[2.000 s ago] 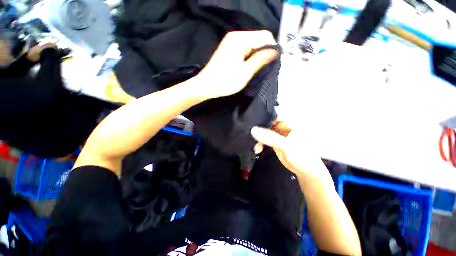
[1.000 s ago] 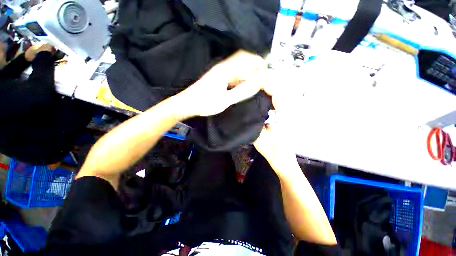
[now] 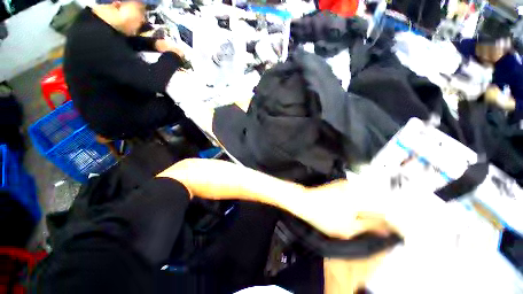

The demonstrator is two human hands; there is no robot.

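The black garment (image 3: 287, 115) lies bunched on the table, left of the white sewing machine (image 3: 441, 149). My left arm reaches across in front of it. My left hand (image 3: 361, 215) is blurred, with its fingers closed on the end of a dark cloth strip (image 3: 350, 247) that sags below the hand. My right hand (image 3: 358, 275) shows only as a blurred, washed-out patch of skin at the bottom, below the strip; its fingers cannot be made out.
A black fabric band (image 3: 464, 181) hangs across the machine. A person in black (image 3: 114, 69) sits at the upper left by a blue mesh crate (image 3: 71, 138) and a red stool (image 3: 54, 86). Another person (image 3: 504, 69) is at the upper right. More dark cloth (image 3: 395, 86) lies behind the machine.
The view has swung left and up, showing more of the room. My hands have moved from beside the needle area towards the near table edge, and the strip now hangs from my left hand.
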